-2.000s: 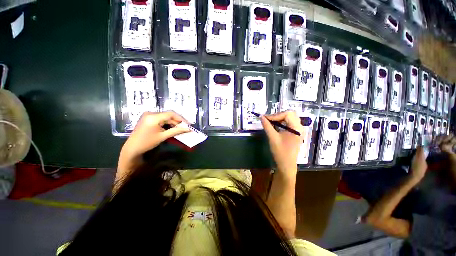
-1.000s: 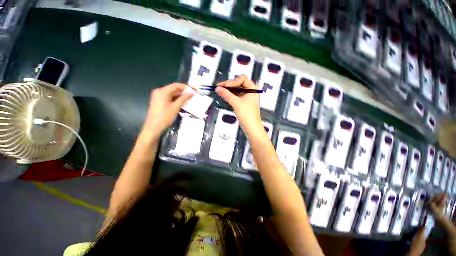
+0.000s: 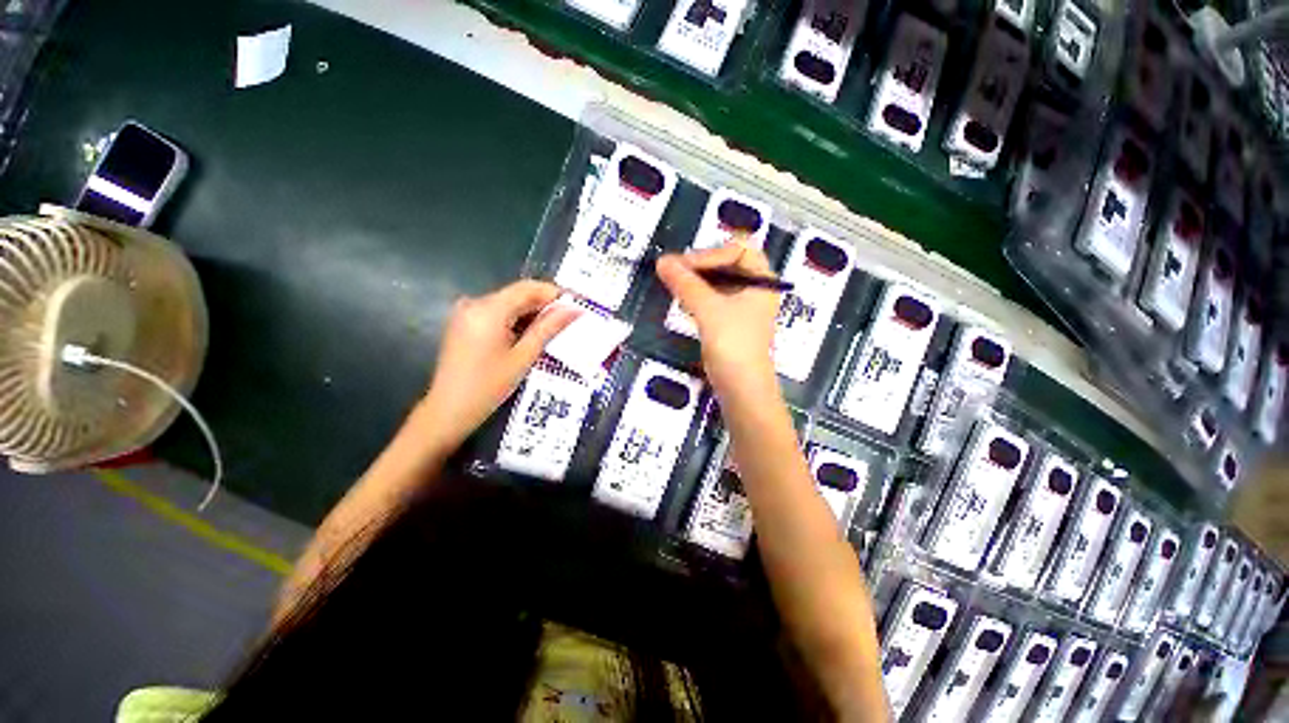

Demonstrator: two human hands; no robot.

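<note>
My left hand [image 3: 491,353] pinches a small white sticker sheet [image 3: 584,341] with a reddish lower edge, over the tray's left part. My right hand [image 3: 730,304] holds a thin black pen-like tool [image 3: 752,280] like a pencil. Its tip is near the upper-left white housing [image 3: 618,226]; contact cannot be told. The clear tray [image 3: 561,188] holds two rows of white housings with dark ovals at one end. My right hand and forearm cover parts of the second upper housing [image 3: 738,216] and the lower row. No sticker can be made out at the tip.
A cream fan [image 3: 96,339] with a white cord stands at left, beside a dark-screened device [image 3: 133,175]. A white paper scrap [image 3: 263,57] lies at upper left. More filled trays extend right [image 3: 978,497]. Beyond a pale rail [image 3: 544,71], other trays [image 3: 905,88] sit on a green surface.
The view has shifted towards the bench's far side since the first frame. Both hands have moved from the near row to the tray's upper left. The tool tip has drawn away from the sheet since one second ago.
</note>
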